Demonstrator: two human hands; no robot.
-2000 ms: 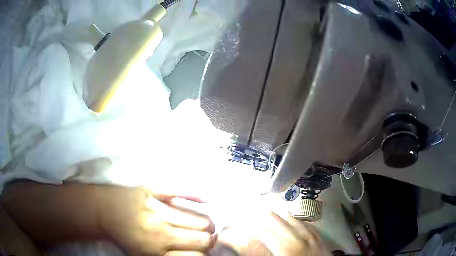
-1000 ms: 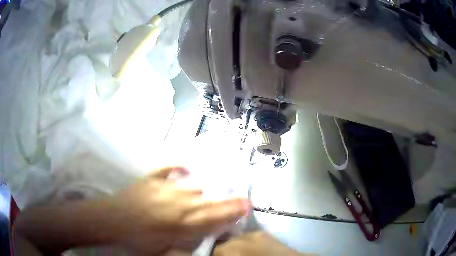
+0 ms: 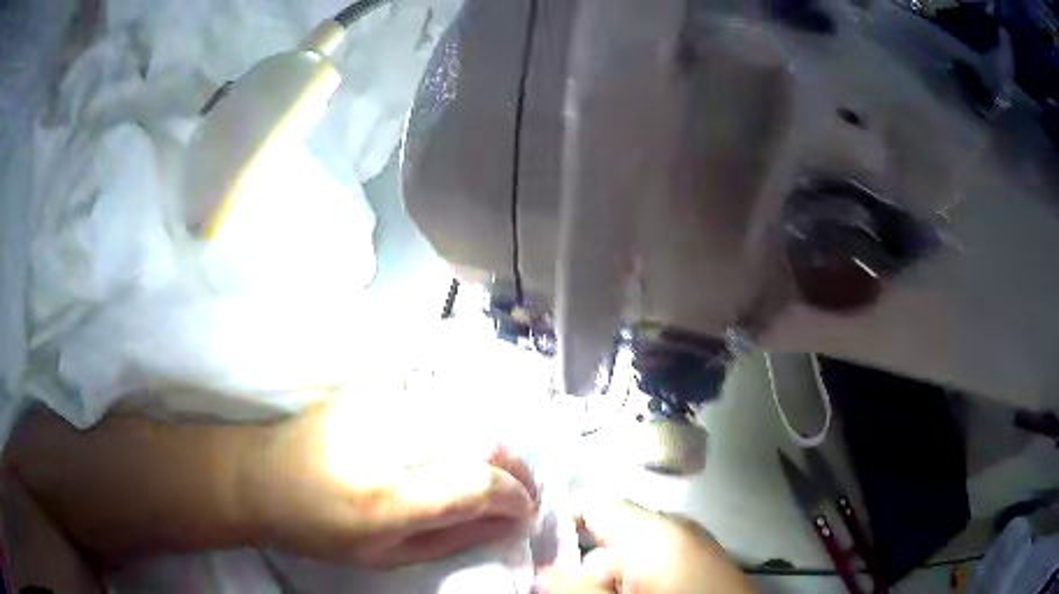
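Note:
White fabric (image 3: pixel 139 337) is heaped at the left and runs under my hands, washed out by glare near the needle. My left hand (image 3: pixel 406 487) lies at the lower centre, its fingers closed on the fabric in front of the machine. My right hand (image 3: pixel 650 555) is at the bottom edge, partly cut off and overexposed, its fingertips close to the left ones at the fabric. The sewing machine head (image 3: pixel 627 151) fills the upper middle. The presser foot area (image 3: pixel 523 325) is just above the fingertips, largely lost in glare.
The sewing lamp (image 3: pixel 261 145) hangs upper left. A pale tension knob (image 3: pixel 674 447) and a dark round knob (image 3: pixel 838 273) are on the head. A white loop (image 3: pixel 801 406) hangs right of it. Thread snips (image 3: pixel 830 522) lie beside a flat black thing (image 3: pixel 900 464) at lower right.
The view has shifted closer to the machine head. My hands have come nearer to each other and to the needle area, with the left fingers now bent together at the fabric.

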